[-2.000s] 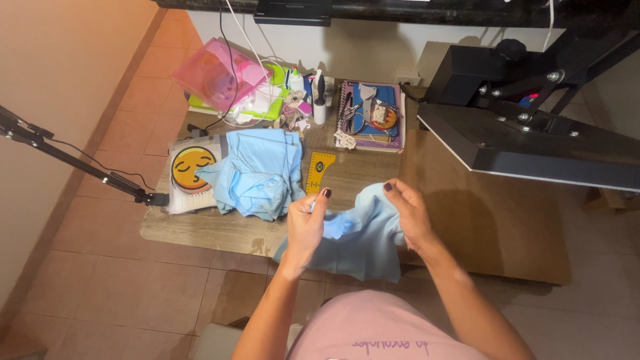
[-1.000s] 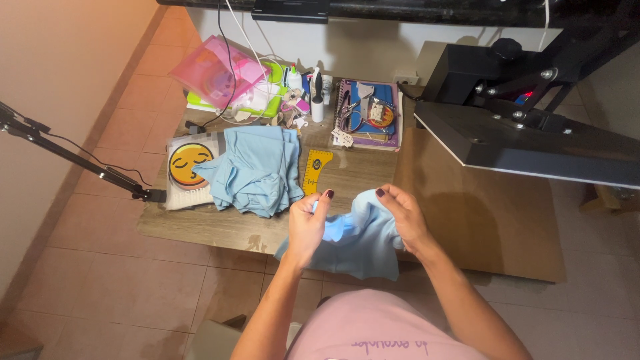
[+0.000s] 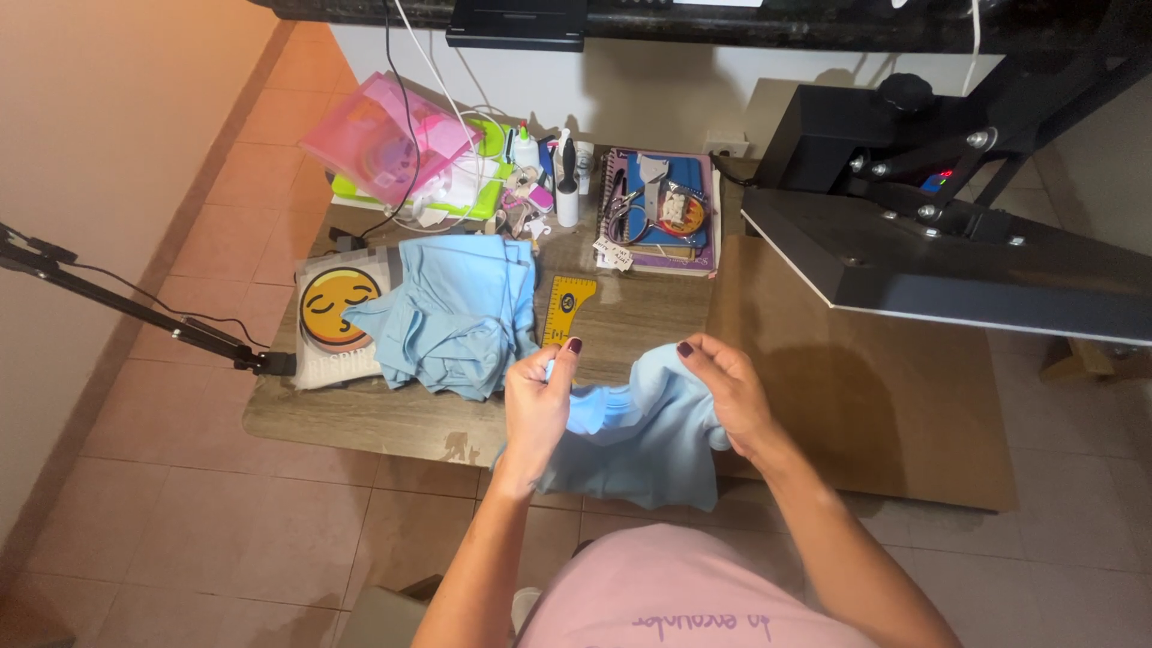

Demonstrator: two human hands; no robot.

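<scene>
Near the table's front edge, a light blue fabric garment [image 3: 648, 459] hangs between my hands, partly over the edge. My left hand [image 3: 540, 396] grips one bunched part of it, thumb on top. Pinched between thumb and fingers of my right hand [image 3: 727, 391] is another part, raised in a fold. A pile of light blue cloth [image 3: 459, 324] lies to the left, partly over a clear bag [image 3: 315, 360] with a yellow face print [image 3: 335, 304]. A yellow ruler [image 3: 569, 306] lies just beyond my left hand.
A black heat press [image 3: 936, 261] overhangs the brown board [image 3: 864, 405] at right. Notebooks with scissors [image 3: 666, 207], a lint roller [image 3: 567, 193] and a pink plastic folder [image 3: 387, 135] stand or lie at the back. A black jointed arm [image 3: 180, 328] reaches in from the left.
</scene>
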